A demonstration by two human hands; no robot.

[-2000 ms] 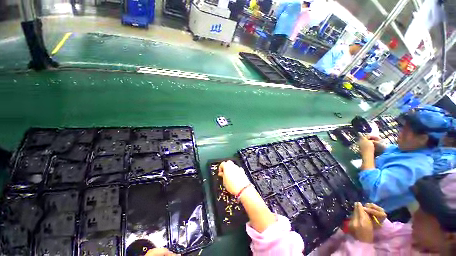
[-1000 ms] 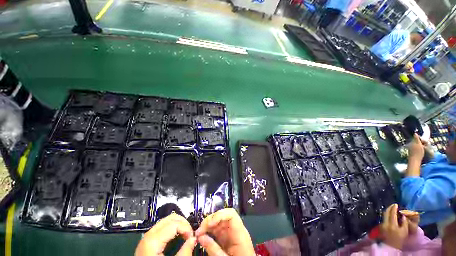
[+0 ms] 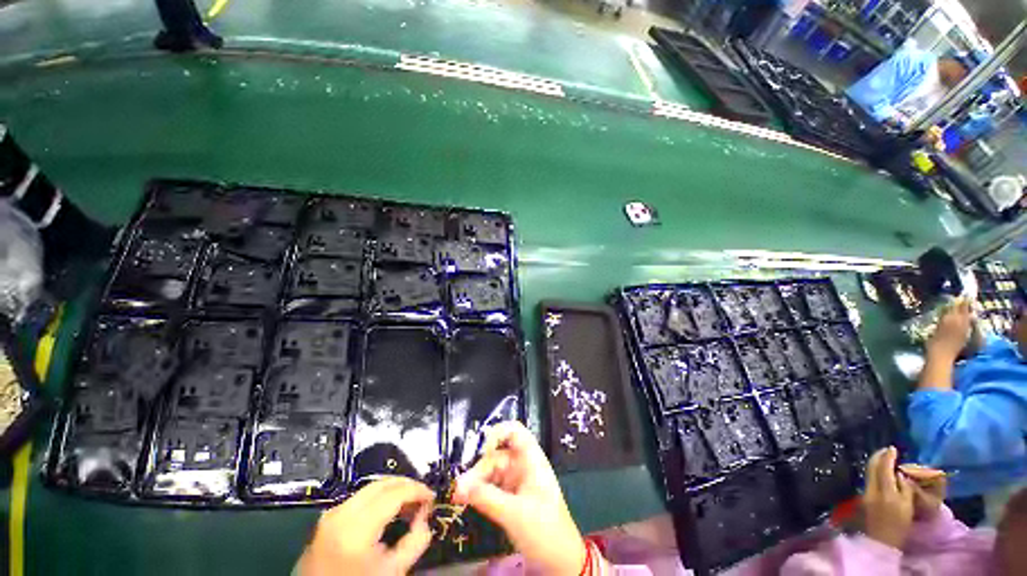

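My left hand (image 3: 363, 527) is at the bottom centre, fingers curled at a black plastic part (image 3: 391, 464) that shows a small ring and is mostly hidden. My right hand (image 3: 520, 503), with a red band at the wrist, is beside it, thumb and fingertips pinched close to the part. Whether a tiny piece is between them cannot be told. Small gold-coloured metal pieces (image 3: 453, 527) lie on a dark surface between and below my hands. The large blister tray (image 3: 302, 326) lies beyond my left hand, with flat black parts in many pockets.
The small parts tray (image 3: 591, 386) with scattered bright pieces is right of the large tray. A second blister tray (image 3: 752, 388) is further right. A small white-and-black piece (image 3: 640, 213) lies on the green surface. Neighbouring workers' hands (image 3: 890, 495) are at the right.
Two seconds ago my right hand was at the small parts tray; it came back to my left hand. Since then my hands have parted slightly, and gold pieces show below them. The view has shifted.
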